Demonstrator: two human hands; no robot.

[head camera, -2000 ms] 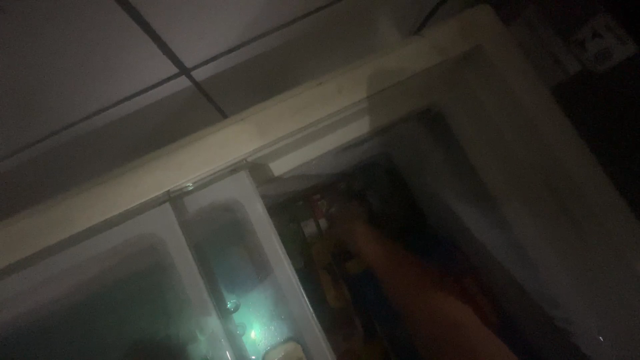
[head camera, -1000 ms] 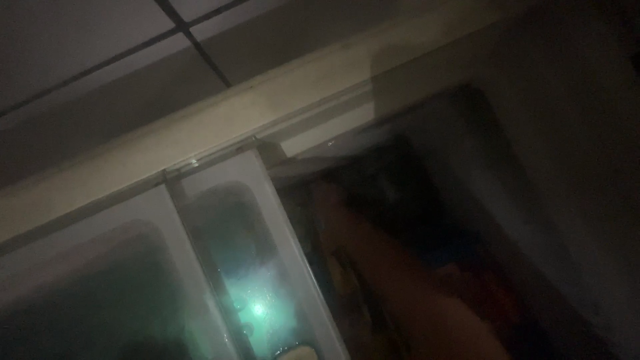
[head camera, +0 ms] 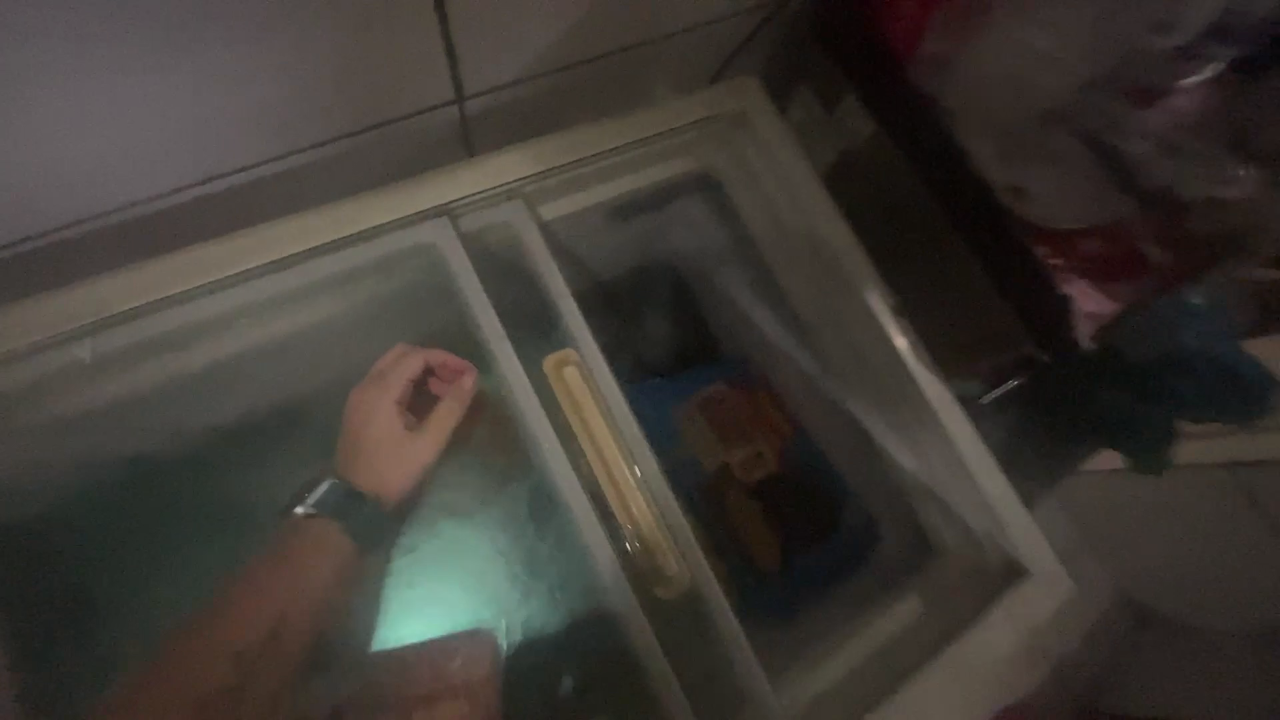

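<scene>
My left hand (head camera: 405,425), with a dark watch on the wrist, is over the left glass lid (head camera: 250,440) of a chest freezer, close to that lid's pale frame edge. Its fingers curl in to meet the thumb, and nothing shows between them. My right hand is not in view. To the right of my left hand, a long yellowish handle (head camera: 618,475) lies along the lid frame. Past it, blurred orange-brown items (head camera: 735,430) rest on something blue (head camera: 670,395) inside the freezer. A bright greenish glow (head camera: 450,575) shows on the glass below my hand.
The freezer's pale rim (head camera: 640,125) runs along a tiled wall (head camera: 250,90). Blurred red and pale items (head camera: 1110,210) are at the upper right beyond the freezer, with dark teal material (head camera: 1150,405) below them. A pinkish-brown shape (head camera: 430,675) at the bottom is unclear.
The bare forearm that reached into the freezer from the lower right is out of view. My left hand has come into view over the glass. The view has shifted, showing the handle and more floor.
</scene>
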